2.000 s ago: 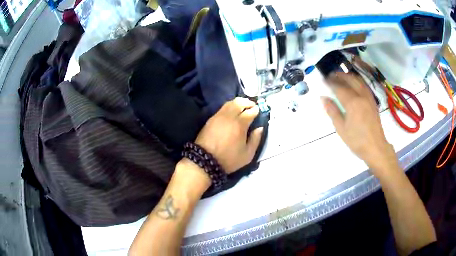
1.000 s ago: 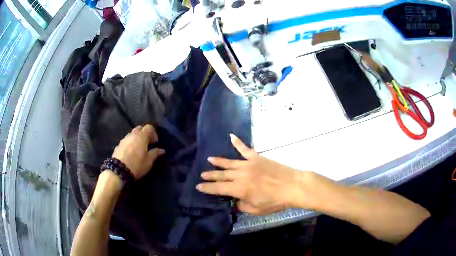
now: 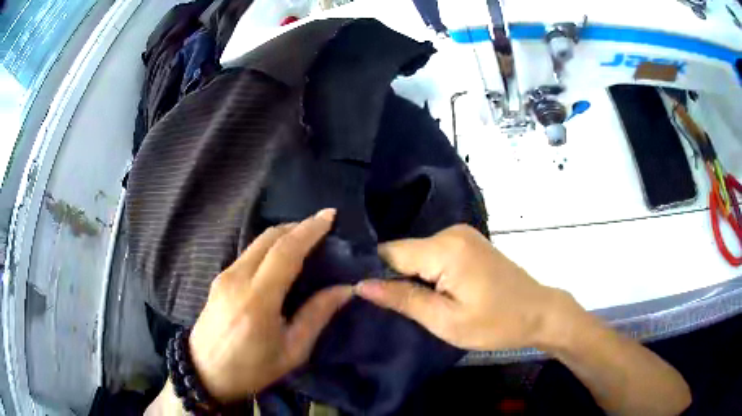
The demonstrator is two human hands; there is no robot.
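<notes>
A brown pinstripe garment (image 3: 195, 179) and a black fabric panel (image 3: 346, 89) lie bunched in front of me with dark navy cloth (image 3: 439, 171), left of the needle area. My left hand (image 3: 260, 305) rests on the cloth, its thumb and fingers on the dark fabric. My right hand (image 3: 468, 284) pinches the dark cloth, its thumb tip close to the left thumb tip. The cloth under the fingertips is partly hidden. The sewing machine (image 3: 602, 49) stands behind, its needle parts (image 3: 514, 122) away from the cloth in my hands.
A smartphone (image 3: 655, 150) lies right of the needle area, with red-handled scissors (image 3: 724, 215) beside it at the right edge. A dark garment pile (image 3: 183, 57) is at the back left. A measuring tape (image 3: 659, 318) runs along the table's front edge. A pale sill (image 3: 73, 244) is at left.
The cloth has been turned and folded over, so the black panel shows on top. Both hands have come together on it, and the right hand has gone from flat to pinching. The camera view has shifted.
</notes>
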